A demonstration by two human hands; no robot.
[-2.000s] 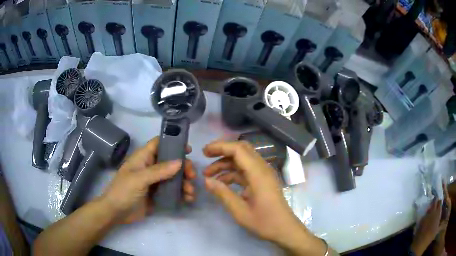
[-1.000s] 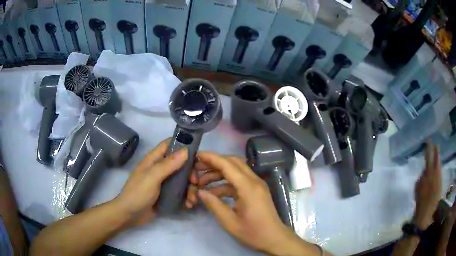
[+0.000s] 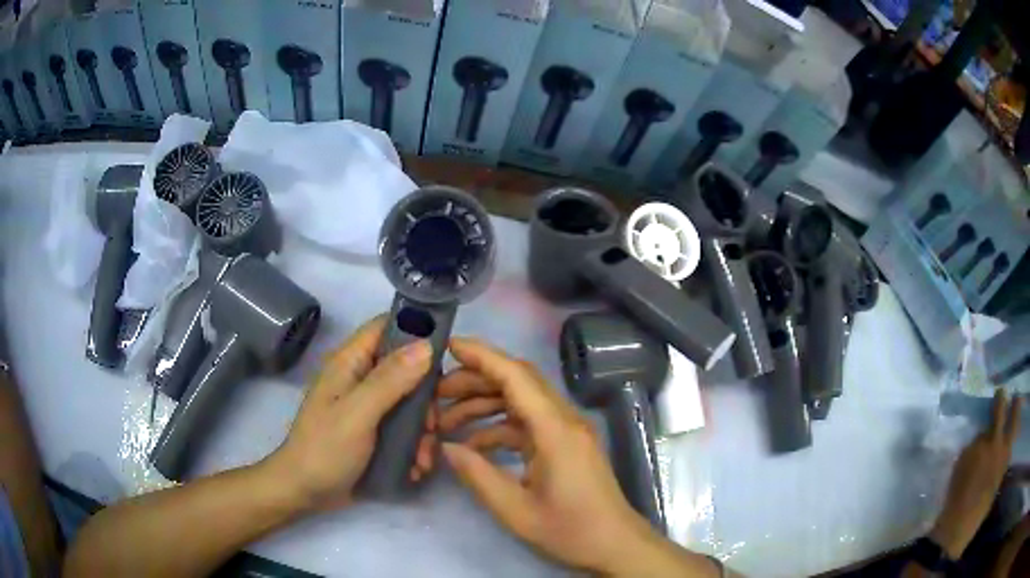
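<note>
A glossy dark grey handheld fan (image 3: 436, 246) stands upright in the middle, its round open end with dark centre and short fins facing me. My left hand (image 3: 350, 412) is closed round its handle, the thumb just below the small dark oval. My right hand (image 3: 537, 452) is beside the handle on the right, fingers apart and curled, fingertips close to it; whether they touch it I cannot tell. The handle's lower end is partly hidden by my left hand.
Grey fans (image 3: 262, 305) lie at left with white wrapping sheets (image 3: 316, 169). More grey fans (image 3: 657, 305) and a white spoked part (image 3: 663, 242) lie at right. Pale blue-grey boxes (image 3: 480, 85) stand in a row behind. Another person's hand (image 3: 974, 480) is at far right.
The held fan's round end has turned more squarely to me, and its centre looks dark without the earlier bright reflection. My right hand has come closer to the handle. The other person's hand has moved.
</note>
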